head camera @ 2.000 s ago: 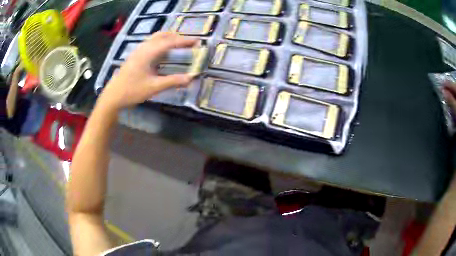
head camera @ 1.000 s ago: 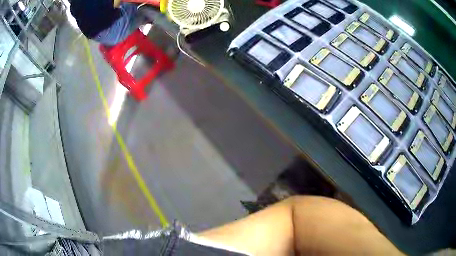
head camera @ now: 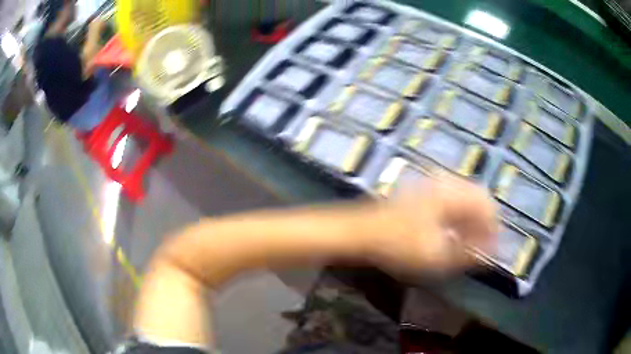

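My left hand (head camera: 446, 221) is blurred over the front edge of the pocketed blister tray (head camera: 580, 162), its fingers curled in. I cannot tell whether it holds anything. Phone frames lie in the tray's pockets. Those in the middle and right rows, such as one phone frame (head camera: 364, 153), show pale gold end plates. Those in the leftmost row, such as one all-black frame (head camera: 291, 110), look black. The hand covers part of the front row of frames. My right hand is not in view.
The tray lies on a dark green bench mat (head camera: 595, 276). Beyond its far left corner stand a white fan (head camera: 174, 61) and a yellow fan (head camera: 142, 21). A red stool (head camera: 124, 148) is at left, beside a person in dark clothing (head camera: 61, 72).
The view has swung about. My left hand, over the tray with a frame two seconds ago and out of the picture one second ago, is now over the tray's front edge.
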